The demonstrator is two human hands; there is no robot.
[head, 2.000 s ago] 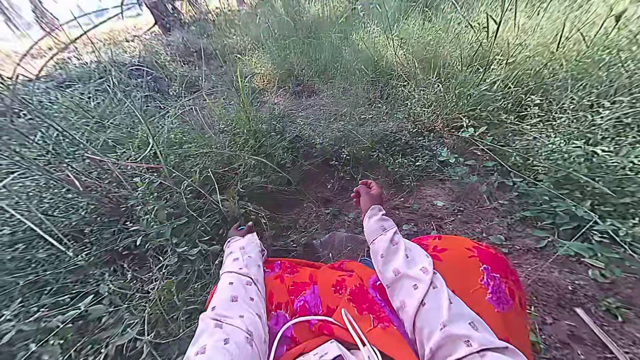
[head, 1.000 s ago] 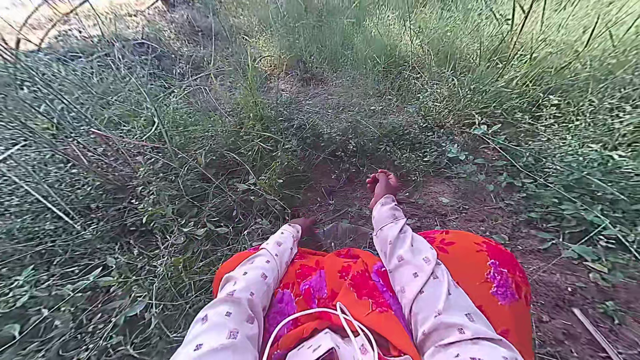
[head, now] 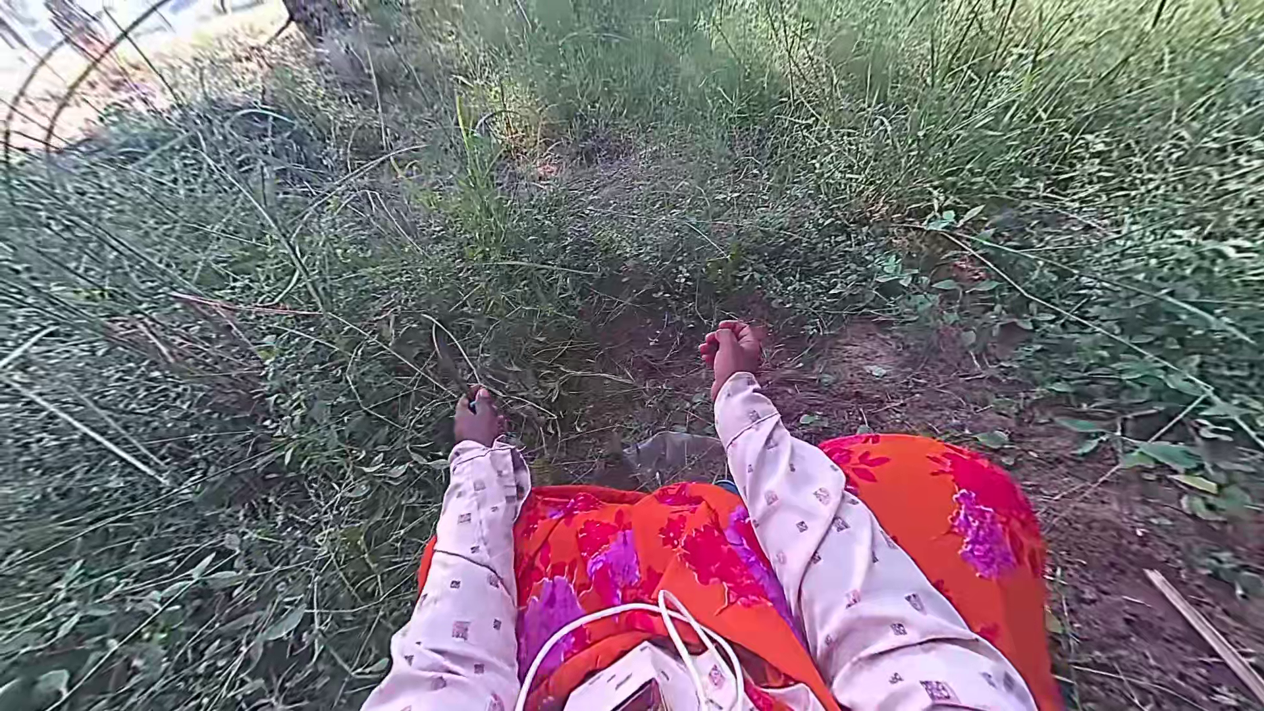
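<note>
My left hand [head: 479,417] is at the edge of the green weeds [head: 375,365], left of centre. Its fingers are curled, with something small and dark at the fingertips that I cannot make out; thin stems lie around it. My right hand [head: 733,352] is held over bare brown soil [head: 859,365], fingers bent inward in a loose fist; whether anything thin is between them cannot be seen. Below and between the hands, a greyish flat piece [head: 676,454] lies on the ground by the orange floral cloth [head: 691,538] over my lap.
Tall grass [head: 918,109] stands ahead, with leafy weeds [head: 1165,336] to the right. A dry stick [head: 1205,632] lies on the soil at the lower right. A tree trunk [head: 318,15] shows at the top left. A white cable [head: 583,622] loops over my lap.
My left hand was beside the greyish piece a second ago and is now further left, at the weeds. My right hand stays over the soil.
</note>
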